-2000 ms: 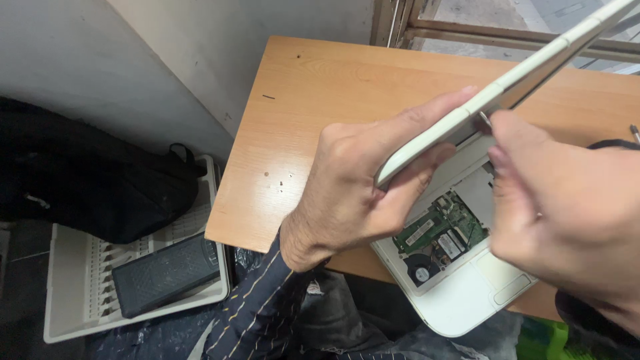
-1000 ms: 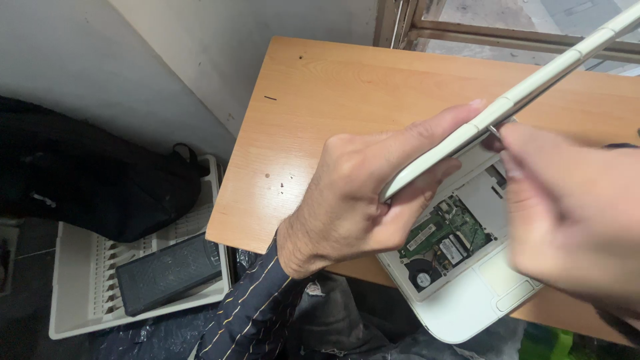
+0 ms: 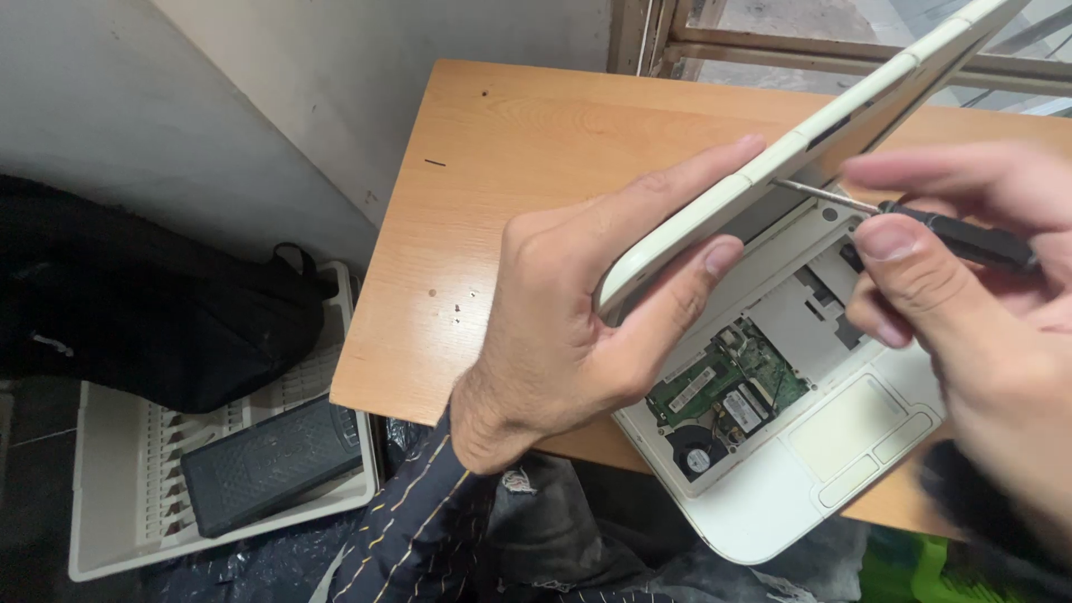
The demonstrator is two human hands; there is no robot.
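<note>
A white laptop lies open across the table's edge, its base [image 3: 745, 511] without keyboard, so that a green circuit board [image 3: 708, 389], a small fan [image 3: 695, 453] and metal plates show. Its screen lid [image 3: 804, 134] stands tilted up, seen nearly edge-on. My left hand [image 3: 578, 310] grips the lid's lower corner, thumb on the inner side and fingers behind. In my right hand [image 3: 971, 251] is a small screwdriver with a black handle [image 3: 963, 234]; its thin metal shaft points left and its tip meets the lid's inner edge. Part of the base is hidden behind my right hand.
Tiny screws [image 3: 457, 311] lie on the wooden table [image 3: 419, 251] left of my left hand. Beyond the table's left edge, a pale plastic crate [image 3: 109, 477] holds a dark textured box-shaped object [image 3: 276, 465], with a black bag [image 3: 151, 301] over it. A window frame [image 3: 754, 46] borders the back.
The fingers of my right hand have opened out around the screwdriver, whose handle now shows. My left hand keeps its grip on the lid.
</note>
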